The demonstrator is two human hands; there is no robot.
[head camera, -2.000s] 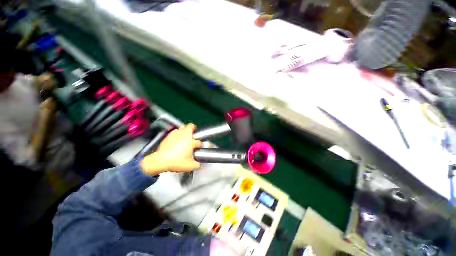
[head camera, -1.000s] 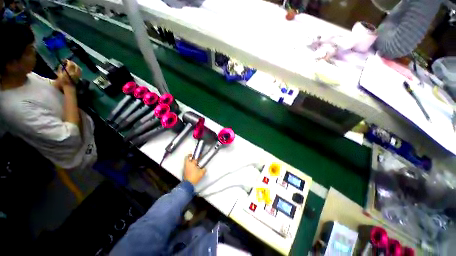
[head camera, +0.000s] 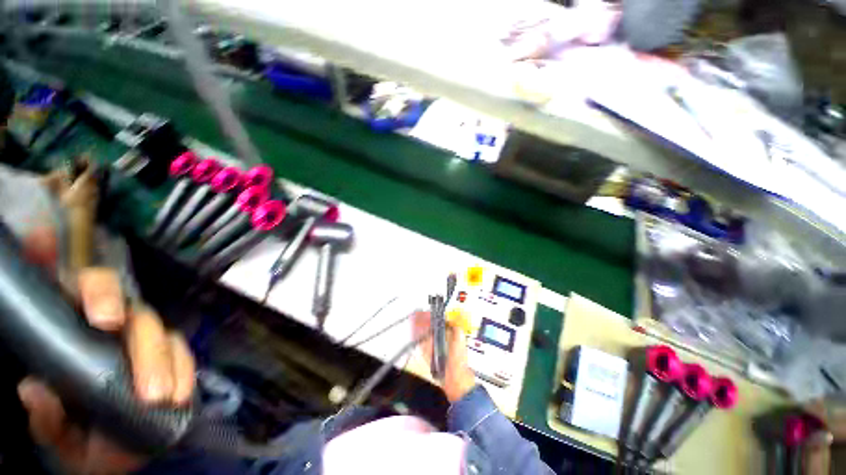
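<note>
My left hand (head camera: 139, 353), large and blurred at the left edge, is closed around a dark grey hair dryer (head camera: 65, 343) close to the camera; part of the dryer is cut off by the frame. My right hand (head camera: 453, 357) grips a narrow dark grey piece (head camera: 438, 334), possibly a plug or cord end, at the left side of the white power tester (head camera: 492, 366). A cord runs down-left from this hand. The tester has two pale blue displays, yellow spots and small red squares. Two grey dryers (head camera: 325, 274) lie on the white board left of it.
Several pink-ringed dryers (head camera: 223, 209) lie in a row at left. A boxed instrument (head camera: 598, 390) and more pink-ringed dryers (head camera: 663, 408) are at right. Beyond are the green conveyor (head camera: 399, 204), a long white shelf (head camera: 408, 42) and a tray of clear plastic (head camera: 714, 288). Another person's arm (head camera: 82, 209) is at left.
My left hand has left the dryers on the board and now holds a dryer near the camera. My right hand has come into view at the tester. The view has shifted.
</note>
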